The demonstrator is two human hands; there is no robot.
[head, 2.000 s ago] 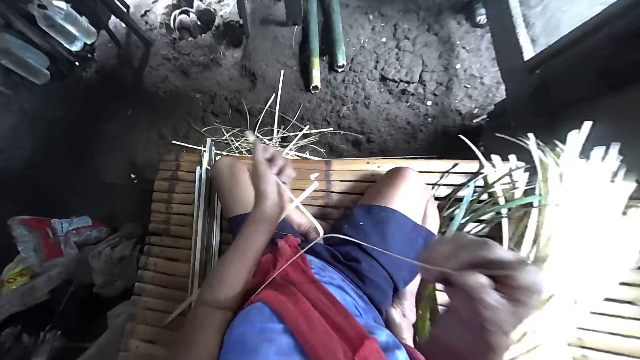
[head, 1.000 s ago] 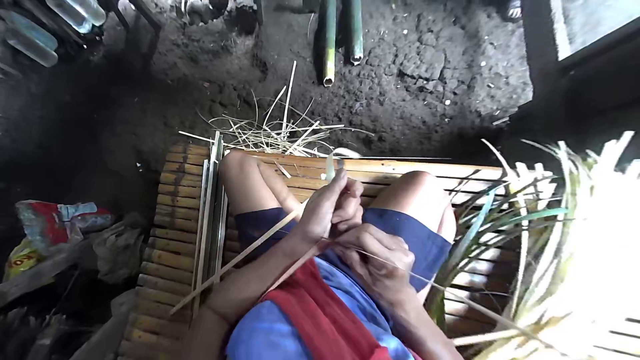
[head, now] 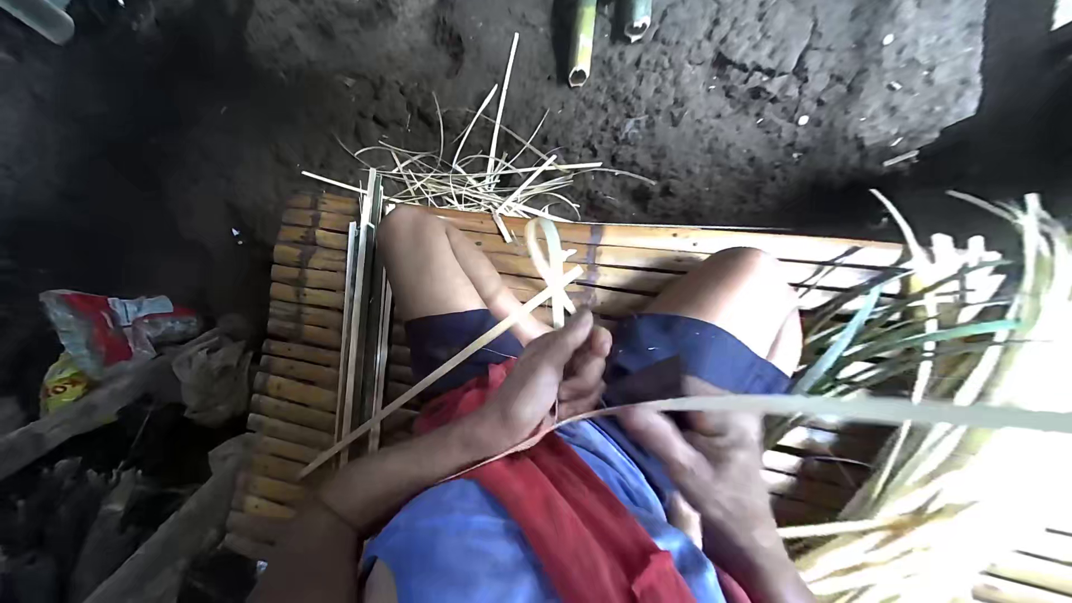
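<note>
My left hand (head: pixel 548 377) is closed around crossed pale plant strips (head: pixel 548 268), whose looped ends stick up beyond the fingers. A stiff flat strip (head: pixel 444 368) slants from this bunch down to the left, past my forearm. Another long thin strip (head: pixel 787 405) runs from beneath my left wrist across to the right edge of the view. My right hand (head: pixel 695 435), blurred, is at this long strip over my lap; whether its fingers grip it is unclear. Both hands are above the blue shorts, a short distance apart.
I sit on a bamboo slat bench (head: pixel 301 352). Long split strips (head: pixel 360 310) lie left of my leg. Thin shavings (head: pixel 477 180) are heaped beyond the bench edge. A big bundle of leaf strips (head: pixel 963 402) lies at right. Bamboo poles (head: pixel 582 42) and plastic packets (head: pixel 109 331) are on the ground.
My right hand was beside my left hand one second ago and is now farther from it, to the right. Two seconds ago the hands were wide apart. My left hand still holds the strips.
</note>
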